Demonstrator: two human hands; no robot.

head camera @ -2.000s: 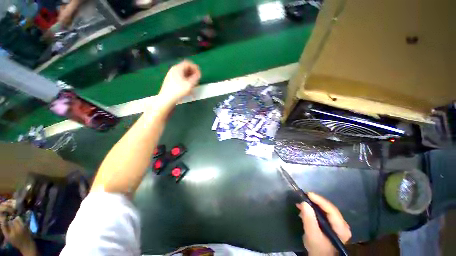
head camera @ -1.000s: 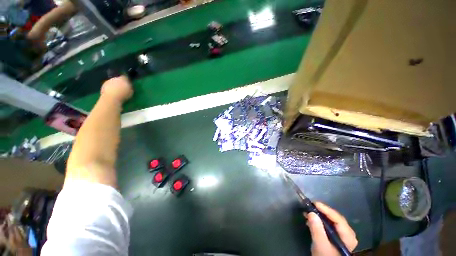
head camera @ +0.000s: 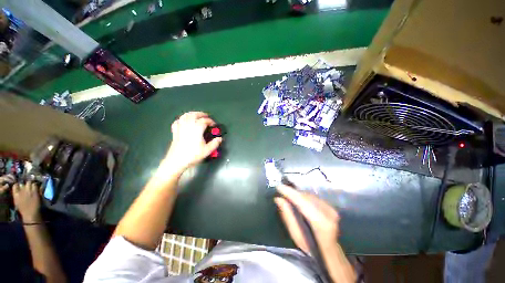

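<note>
My left hand (head camera: 191,138) is over the black housings with red round faces (head camera: 215,131) on the dark green bench top. Two red faces show at its fingertips; the hand covers the rest, and I cannot tell if it grips one. My right hand (head camera: 313,218) holds the soldering iron (head camera: 308,235) like a pen, its tip end hidden near a single circuit board (head camera: 272,172). Thin dark lead wires run right from that board. The pile of boards (head camera: 304,99) lies behind, left of the fan.
The fume extractor fan (head camera: 407,119) stands under cardboard (head camera: 448,55), behind the dark speckled mat (head camera: 365,149). A yellow-green tub (head camera: 467,206) is far right. A phone (head camera: 119,76) is at the back left, before the green conveyor (head camera: 243,55). Another person's hand (head camera: 26,200) is far left.
My left hand has come back from the conveyor to the black housings. My right hand has moved left with the iron, and a single board now lies by it. The view has shifted.
</note>
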